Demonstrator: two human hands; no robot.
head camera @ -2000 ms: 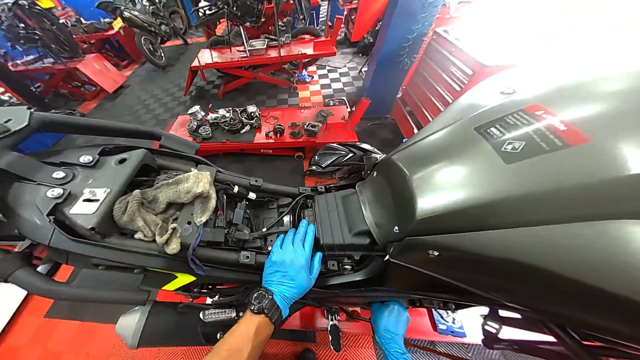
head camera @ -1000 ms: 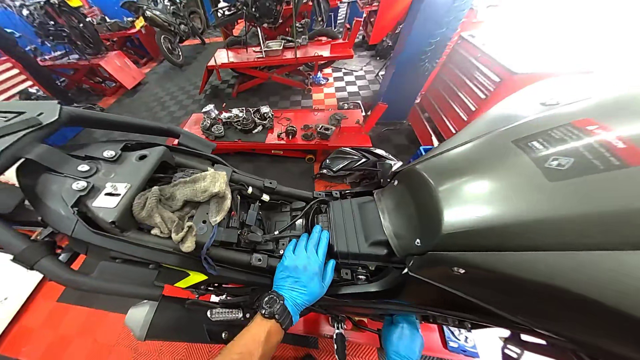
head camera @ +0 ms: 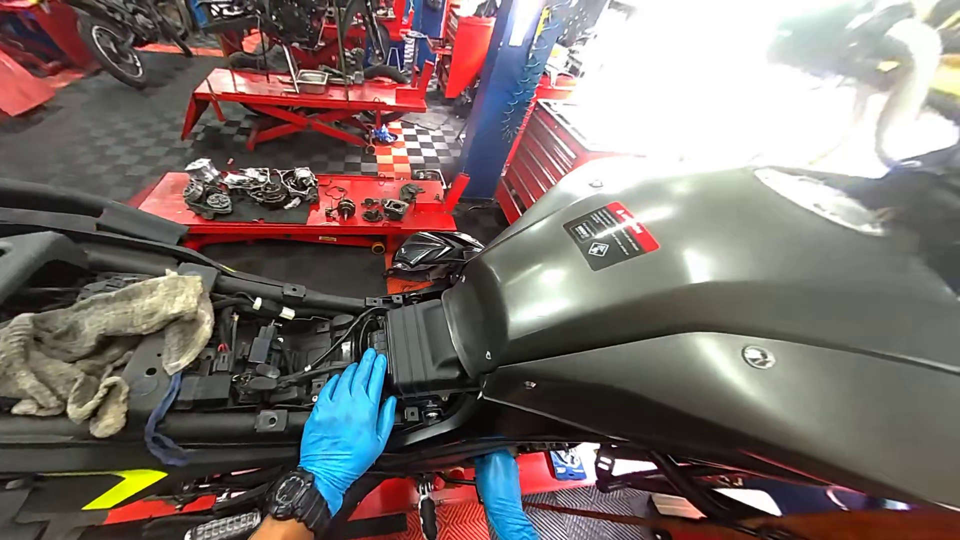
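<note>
My left hand (head camera: 346,431), in a blue glove with a black watch at the wrist, lies palm down on the motorcycle's frame rail. Its extended fingertips touch the edge of the ribbed black plastic housing (head camera: 424,349) behind the fuel tank (head camera: 637,292). Lower right, my right hand (head camera: 499,487), gloved too, reaches under the tank's side; its fingers are hidden by the bodywork. A dirty grey rag (head camera: 142,307) is draped over the open tail section. Between rag and housing, wiring and white connectors (head camera: 287,313) are exposed.
Beyond the bike, a low red lift platform (head camera: 405,223) holds engine parts (head camera: 270,184). A black glossy fairing part (head camera: 435,251) sits beside the tank. Farther back are another red lift (head camera: 315,90), a blue post (head camera: 502,97) and a red tool cabinet (head camera: 540,154).
The view has shifted and moved closer to the bike. My left hand stays beside the ribbed housing. My right hand's fingers, partly visible two seconds ago, are now hidden under the tank's side.
</note>
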